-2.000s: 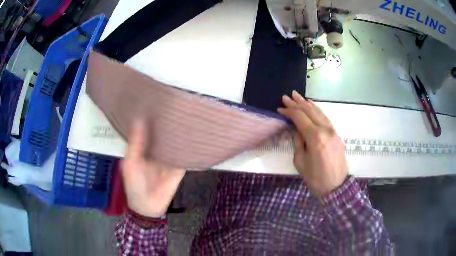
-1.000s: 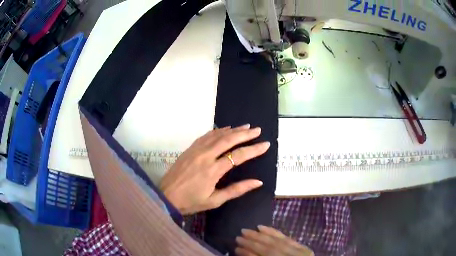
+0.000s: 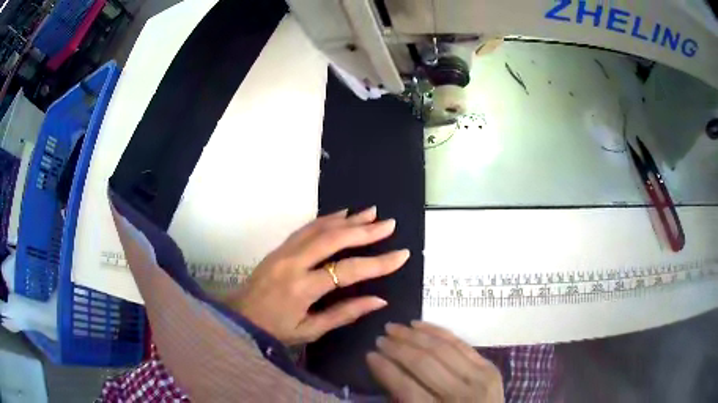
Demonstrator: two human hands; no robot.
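Observation:
A wide dark fabric strip lies on the machine bed, its right edge beside the presser foot. Its far end is hidden under the machine head. My left hand, with a ring, lies flat across the strip, fingers spread. My right hand is at the near end of the strip by the table's front edge, fingers bent over the fabric. Its thumb is hidden. A striped pinkish-brown band with a purple edge hangs at lower left over my left wrist. The dark fabric curves back along the table's left.
The sewing machine stands at the top. Thread snips with red handles lie right of the needle. A measuring tape runs along the front of the white table. Blue crates stand left.
My left hand has moved from the striped band onto the dark strip. My right hand has moved down to its near end. The strip has slid further under the head, and the striped band hangs lower.

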